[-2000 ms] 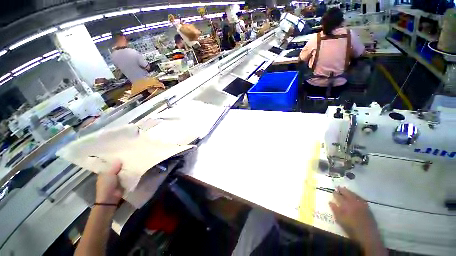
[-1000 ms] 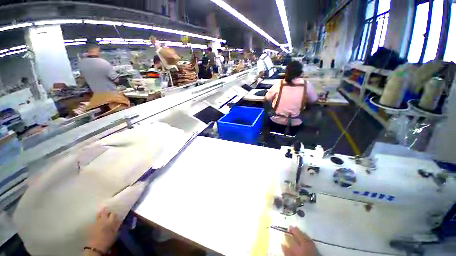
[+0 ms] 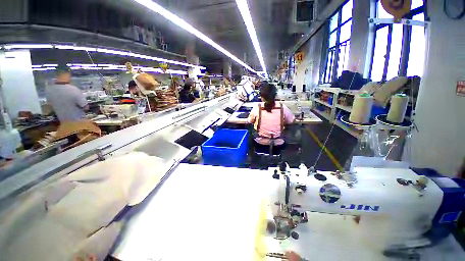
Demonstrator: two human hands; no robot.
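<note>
A pile of beige panels (image 3: 102,188) lies over the grey trough at the left. My left hand (image 3: 85,257) is mostly cut off by the bottom edge at these panels; its grip cannot be made out. My right hand (image 3: 294,256) shows only as fingertips at the bottom edge, below the needle area, by a thin metallic tool (image 3: 276,255). The white sewing machine (image 3: 357,196) stands at the right, its presser foot and needle area (image 3: 285,222) at the left end of the head. A yellow tape strip (image 3: 261,229) runs on the white table (image 3: 199,209).
A blue bin (image 3: 225,147) stands beyond the table. A seated person (image 3: 270,120) is behind it, facing away. The grey trough (image 3: 168,120) runs off into the distance. Thread cones (image 3: 361,108) stand behind the machine. Another person (image 3: 66,99) stands at far left.
The view has tilted up and turned right, so both hands have slid to the bottom edge. The beige panel my left hand held up earlier now lies lower, on the pile at the left.
</note>
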